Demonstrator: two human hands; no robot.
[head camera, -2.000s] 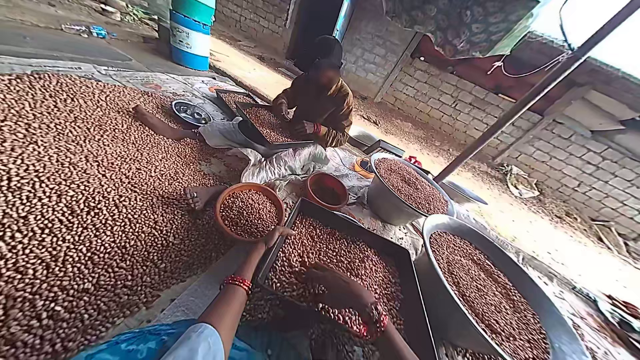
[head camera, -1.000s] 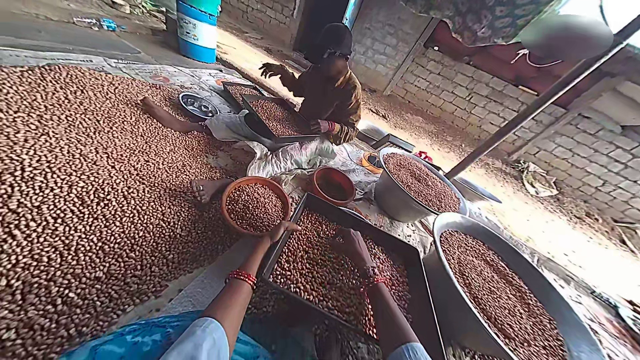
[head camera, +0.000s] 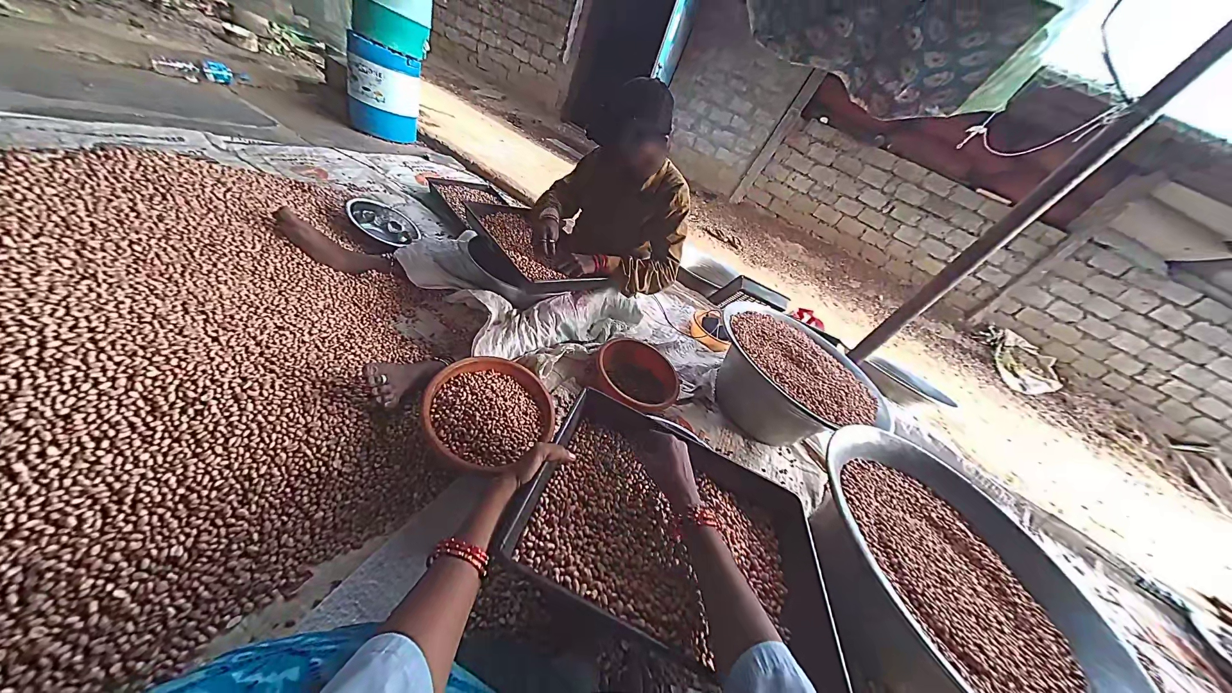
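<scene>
A dark rectangular tray (head camera: 807, 568) of reddish-brown nuts or seeds lies before me. My left hand (head camera: 539, 462) grips its left rim, beside a round orange-brown bowl (head camera: 431, 423) filled with the same nuts. Near the tray's far edge, my right hand (head camera: 664, 460) rests over the nuts, its fingers partly hidden; whether it holds any cannot be seen. Just beyond the far rim stands a smaller orange bowl (head camera: 603, 371) with dark contents. Red bangles circle both my wrists.
A large heap of nuts (head camera: 192, 404) spreads at left. Two metal basins (head camera: 847, 443) (head camera: 741, 385) full of nuts stand at right. Across from me, a person (head camera: 616, 192) sits handling nuts in another tray (head camera: 500, 255). A slanting pole (head camera: 1039, 197) rises at right.
My right hand has moved from the middle of the tray toward its far edge. My left hand stays at the left rim. The other person's raised hand is back down at their tray.
</scene>
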